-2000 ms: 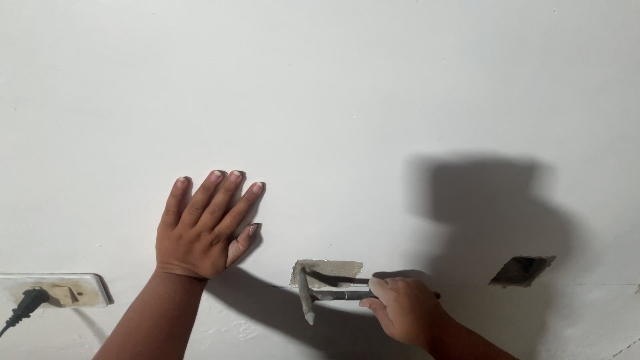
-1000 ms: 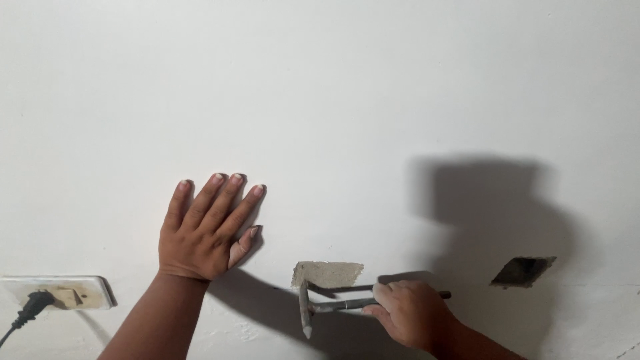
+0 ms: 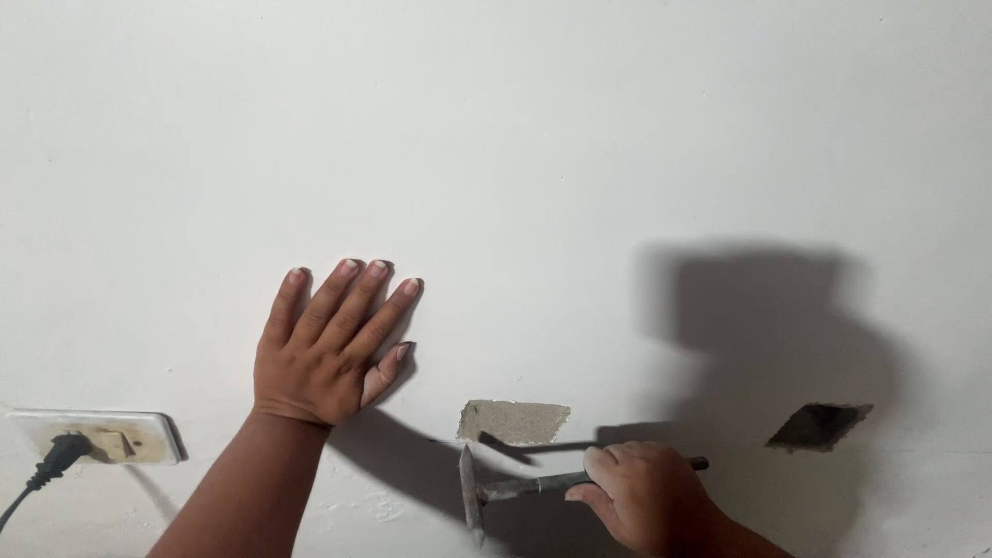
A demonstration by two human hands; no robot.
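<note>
My left hand (image 3: 318, 372) lies flat on the white wall (image 3: 496, 155) with its fingers spread, holding nothing. Lower right, my right hand (image 3: 651, 492) grips the handle of a hammer (image 3: 535, 487) with a long head pointed at both ends. The handle runs roughly level and its dark end sticks out behind my hand. The hammer's head stands roughly upright, just below a patch of bare grey plaster or cement (image 3: 515, 421) in the wall. Whether the head touches the wall, I cannot tell.
At the lower left is a wall outlet plate (image 3: 151, 426) with a black plug (image 3: 66, 448) in it and a cord hanging down. A dark opening (image 3: 820, 426) is cut into the wall at the right. Shadows fall across the wall's right side.
The hammer's head has moved down from the grey patch, which is now uncovered. My left hand stays in place on the wall.
</note>
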